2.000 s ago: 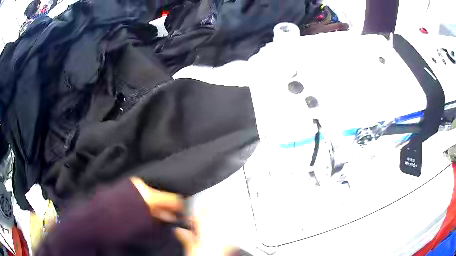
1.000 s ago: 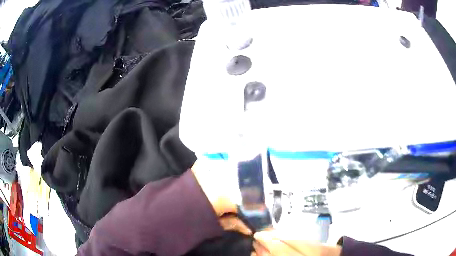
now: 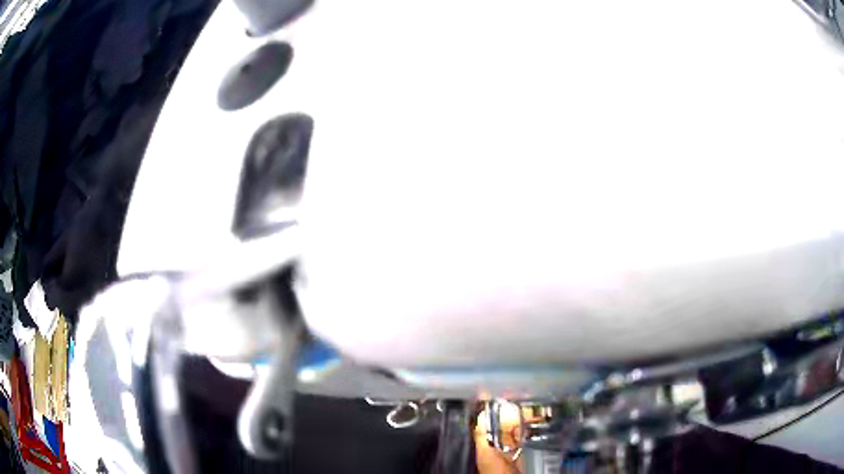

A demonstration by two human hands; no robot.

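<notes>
The white lockstitch machine head [image 3: 555,185] fills most of the view, very close. Below it, a blurred metal lever [image 3: 266,421] hangs at the left and small shiny needle-area parts [image 3: 504,426] show at the lower centre. Dark cloth [image 3: 370,435] lies under the head. A small piece of a hand, seemingly my right hand [image 3: 495,454], shows behind the metal parts, cut off by the bottom edge; its grip is hidden. My left hand cannot be made out.
A heap of black cloth [image 3: 65,139] lies at the left behind the machine head. A red frame [image 3: 32,449] and pale upright items [image 3: 51,366] show at the lower left. A dark sleeve [image 3: 731,454] shows at the lower right.
The view has moved much closer to the machine head. The hands, earlier together at the bottom, are now mostly hidden or out of view. The garment's wide spread part has left view.
</notes>
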